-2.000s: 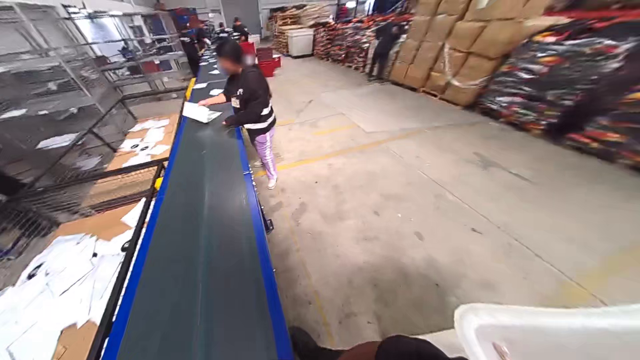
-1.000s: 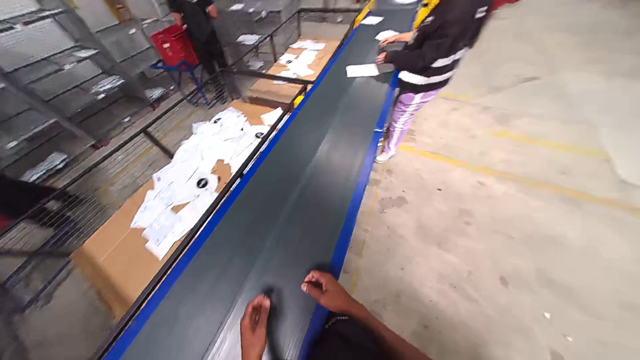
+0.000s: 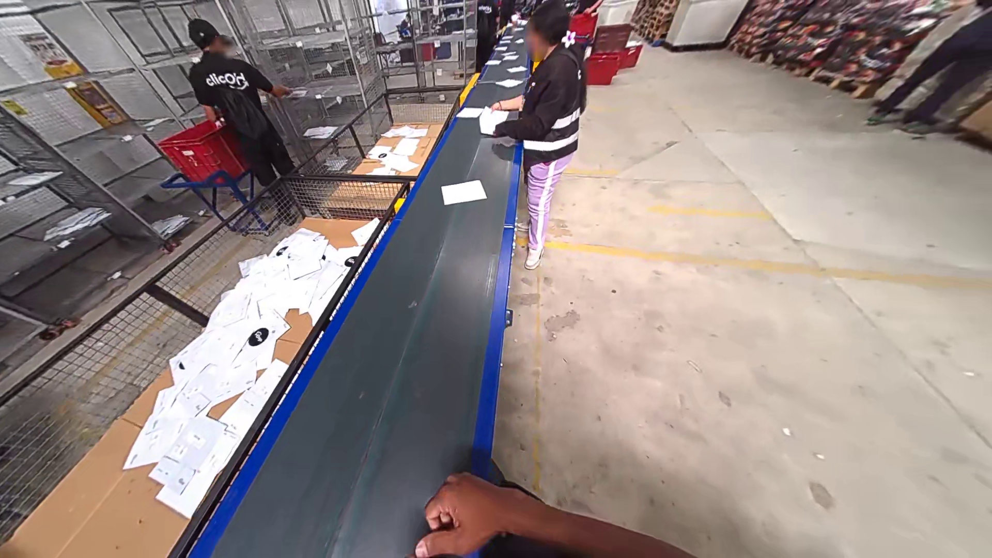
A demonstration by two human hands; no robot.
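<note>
My right hand (image 3: 461, 515) is low in the head view, over the near end of a dark conveyor belt (image 3: 403, 372) by its blue right edge. Its fingers are curled in and nothing shows in them. My left hand is out of view. Farther along the belt lies a flat white packet (image 3: 463, 192). Beyond it, a co-worker's hands are at white packets (image 3: 493, 120) on the belt, with several more behind.
Left of the belt, a mesh-sided bin lined with cardboard holds a pile of white packets (image 3: 256, 337). Past it, a person stands by a red crate (image 3: 205, 151) on a blue trolley, near wire shelves (image 3: 310, 85). Concrete floor (image 3: 697, 372) runs along the right.
My left hand, over the belt a second ago, has left the view. The view has swung, and the person with the red crate now shows more fully.
</note>
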